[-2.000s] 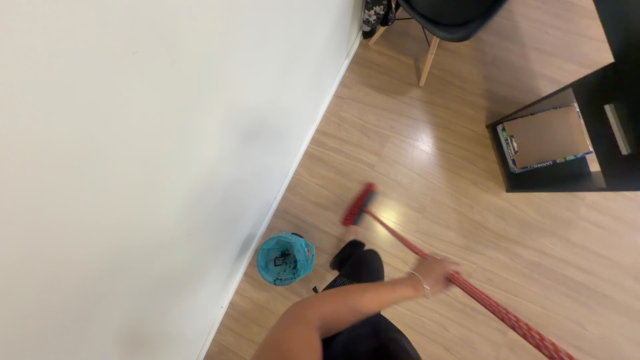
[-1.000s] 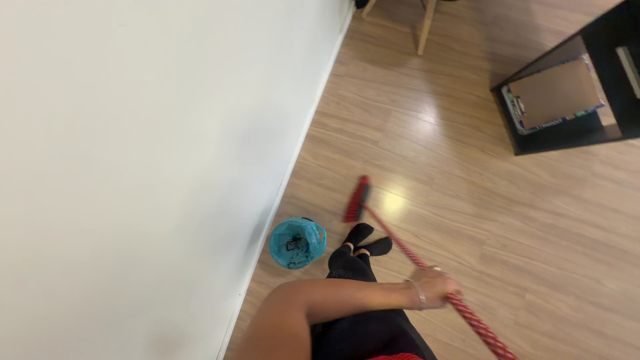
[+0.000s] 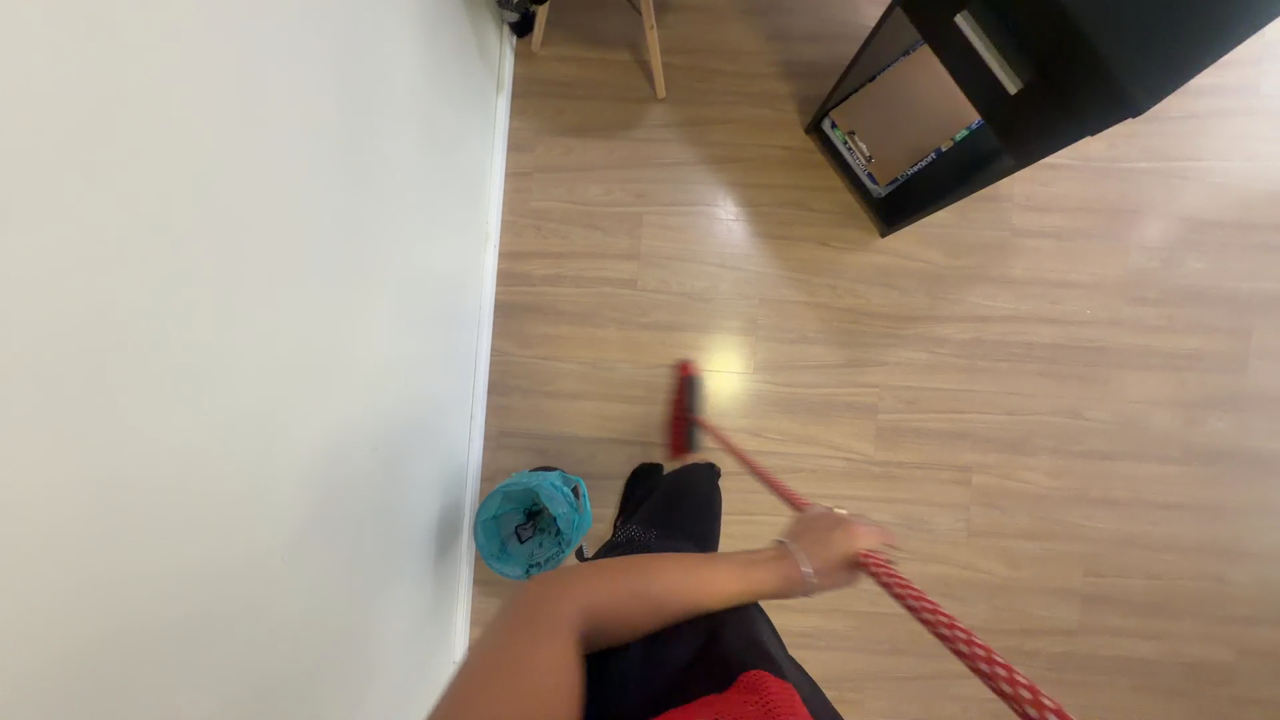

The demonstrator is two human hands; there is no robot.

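My left hand (image 3: 835,548) is closed around the red patterned handle of a broom (image 3: 950,625), with a bracelet at the wrist. The handle slants from the lower right edge up to the broom head (image 3: 685,410), which has red bristles and a dark part. The head, blurred, is at the floor just beyond my feet. My right hand is not in view, and the handle's upper end is cut off by the frame. A small bin lined with a teal bag (image 3: 532,525) stands left of my legs, with some dark litter inside.
A white wall (image 3: 250,300) with a skirting board (image 3: 485,330) runs along the left. Wooden chair legs (image 3: 652,50) stand at the top. A black shelf unit (image 3: 1060,90) at the upper right holds a brown clipboard (image 3: 905,115). The floor (image 3: 1050,400) is wood-look boards.
My left hand stays on the broom handle throughout. The broom head now stands more nearly upright in the picture than two seconds ago. The view has turned and shifted.
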